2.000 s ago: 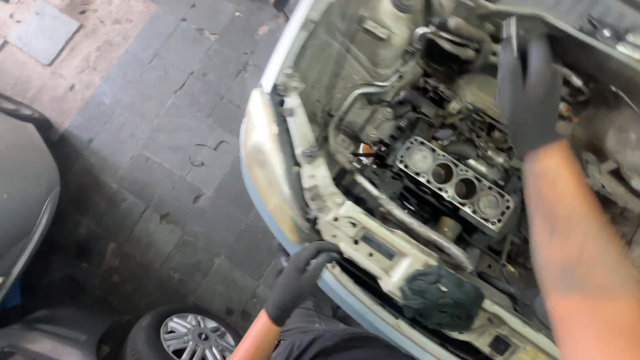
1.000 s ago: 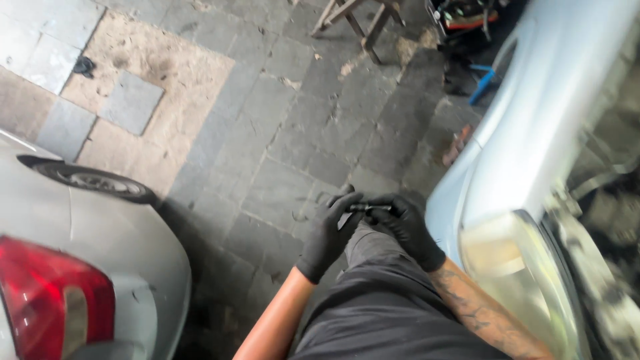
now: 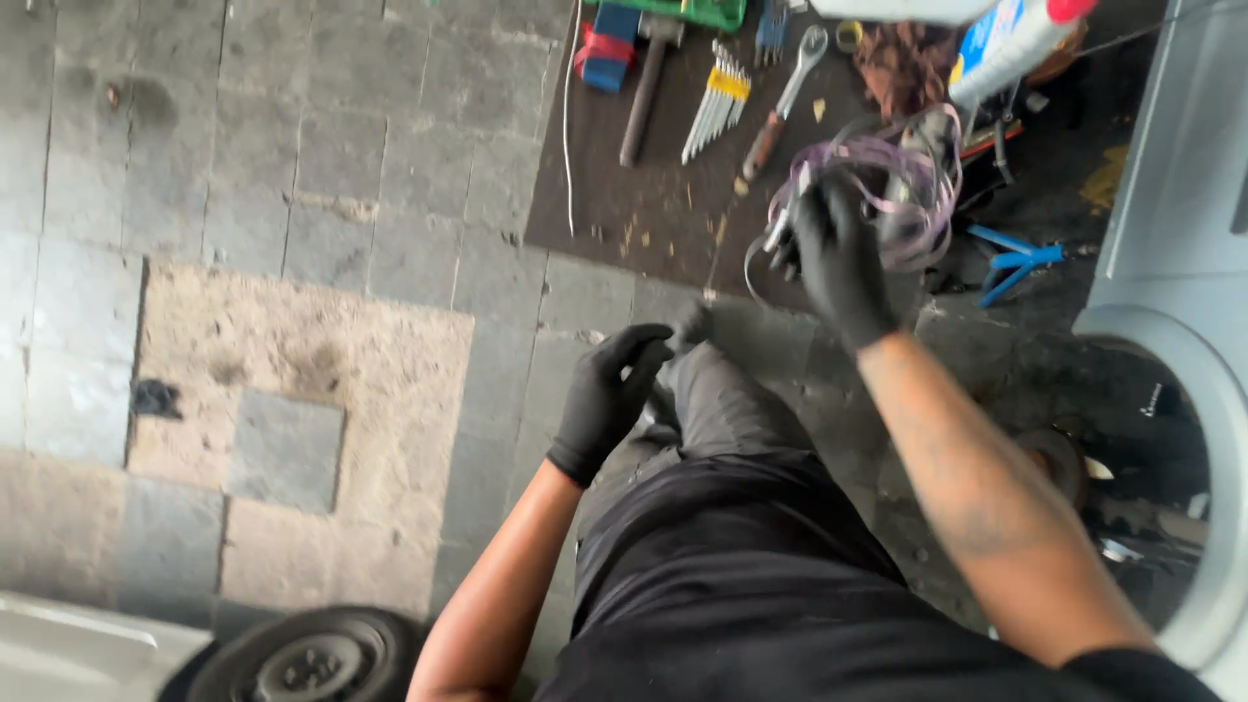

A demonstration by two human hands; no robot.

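My right hand point(image 3: 840, 255), in a black glove, is closed around a slim, shiny metal tool point(image 3: 788, 210) whose exact kind I cannot tell. It is over the near edge of a dark mat, beside a tangle of purple tubing point(image 3: 921, 229). My left hand point(image 3: 612, 395), also gloved in black, is in front of my leg with its fingers bent and apart, and nothing shows in it. Beyond my right hand lie a ratchet wrench point(image 3: 788, 97), a set of hex keys in a yellow holder point(image 3: 721, 96) and a hammer point(image 3: 651, 93).
A blue three-armed tool point(image 3: 1019, 258) lies right of the tubing, near a car's wheel arch point(image 3: 1194, 429). At the mat's back are a white bottle point(image 3: 1019, 39), a brown rag point(image 3: 902, 63) and a green tray point(image 3: 697, 10). A wheel point(image 3: 312, 668) is at the lower left.
The view has swung from the engine bay to the floor and tool mat. My hands were together at a small object one second ago; now they are apart, my right hand reaching over the mat.
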